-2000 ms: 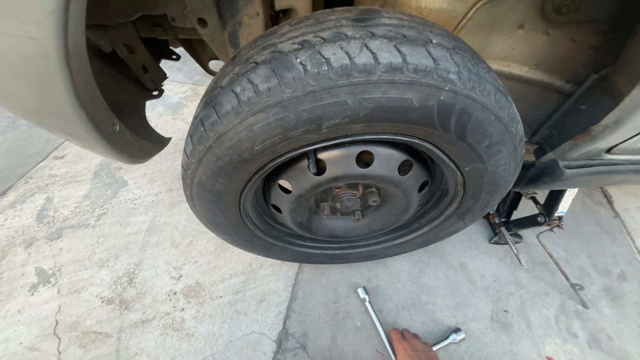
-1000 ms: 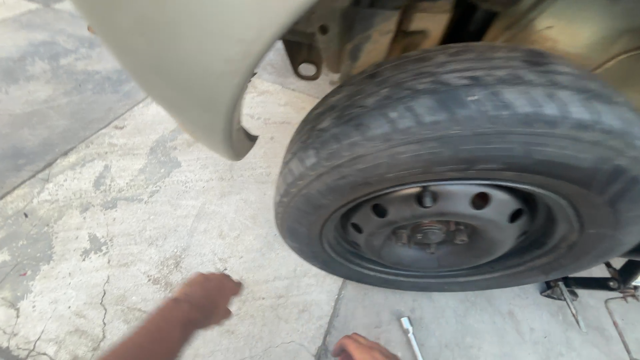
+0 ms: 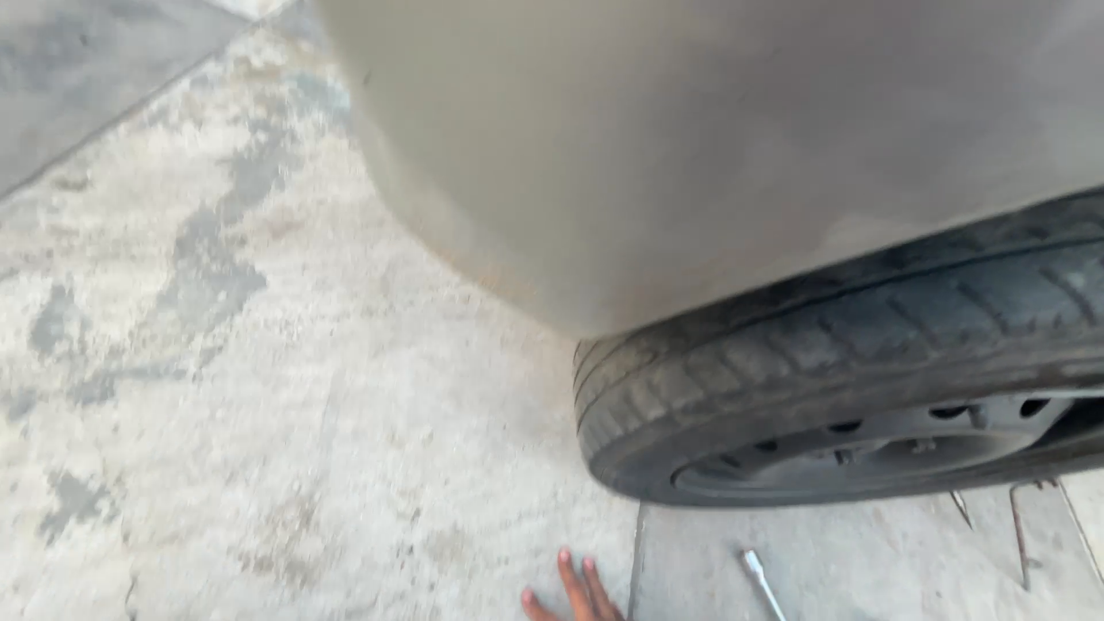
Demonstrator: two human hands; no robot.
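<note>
My right hand shows at the bottom edge, with its fingers spread over the pale concrete and nothing in them. Whether the fingertips touch the ground, I cannot tell. To its right, a silver wheel wrench lies on the concrete, its socket end in view and the rest cut off by the frame. Above them stands a car wheel, a worn black tyre on a black steel rim with bolts or nuts at its hub. My left hand is out of view.
A beige-grey car body panel covers the upper right and hides the tyre's top. Thin bent metal rods show below the wheel at the right. Cracked, patchy concrete spreads to the left.
My left hand, over the concrete a second ago, has left the view. My right hand was at the wheel wrench two seconds ago and is now apart from it. The view has shifted strongly.
</note>
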